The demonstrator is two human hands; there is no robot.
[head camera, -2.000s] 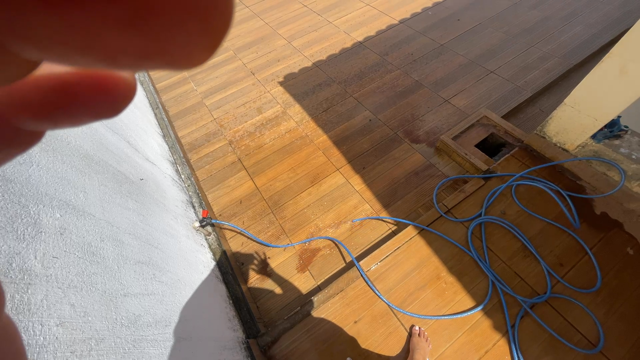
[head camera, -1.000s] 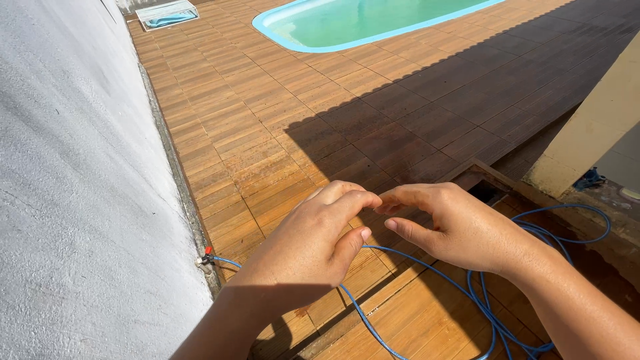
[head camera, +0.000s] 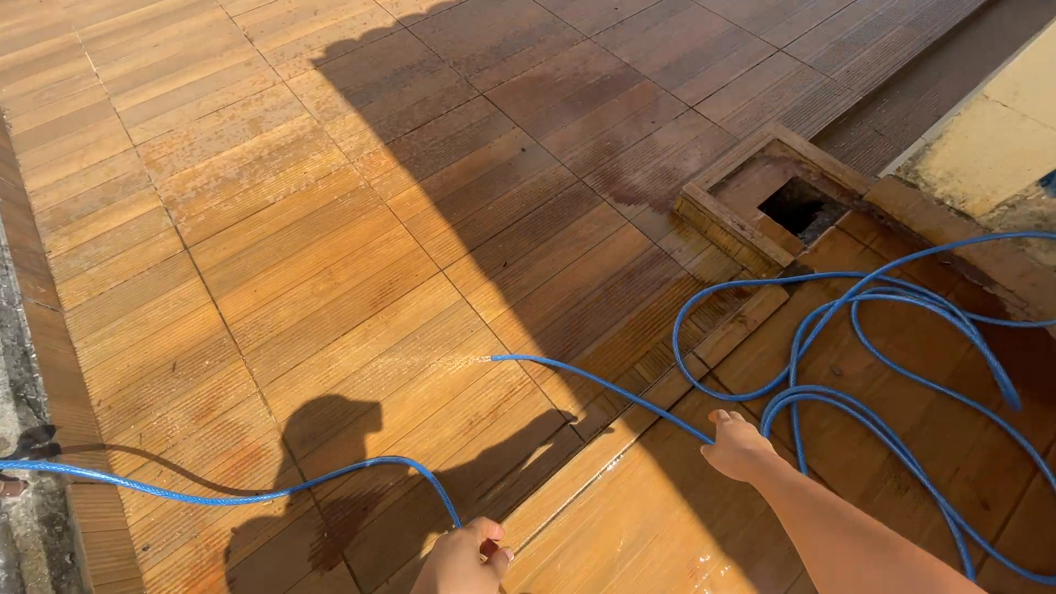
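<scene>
A blue garden hose [head camera: 272,493] runs in from the left edge over wood-look floor tiles and ends behind my left hand [head camera: 466,557], which is curled around it at the bottom centre. My right hand [head camera: 738,445], lower right of centre, grips a stretch of hose near its free end [head camera: 493,358]. Water sprays leftward from that end onto the sunlit tiles. More of the hose lies in loose coils [head camera: 866,396] to the right of my right hand.
A square drain box [head camera: 730,227] with a dark opening stands beyond the coils. A low tiled step edge [head camera: 590,478] crosses the floor near my hands. A yellowish wall [head camera: 982,148] rises at the upper right, and a kerb [head camera: 33,462] runs along the left.
My hands were close together in front of me, not on the hose; now they are apart and lower, both on it. Water now comes out of its end. The view has tipped down.
</scene>
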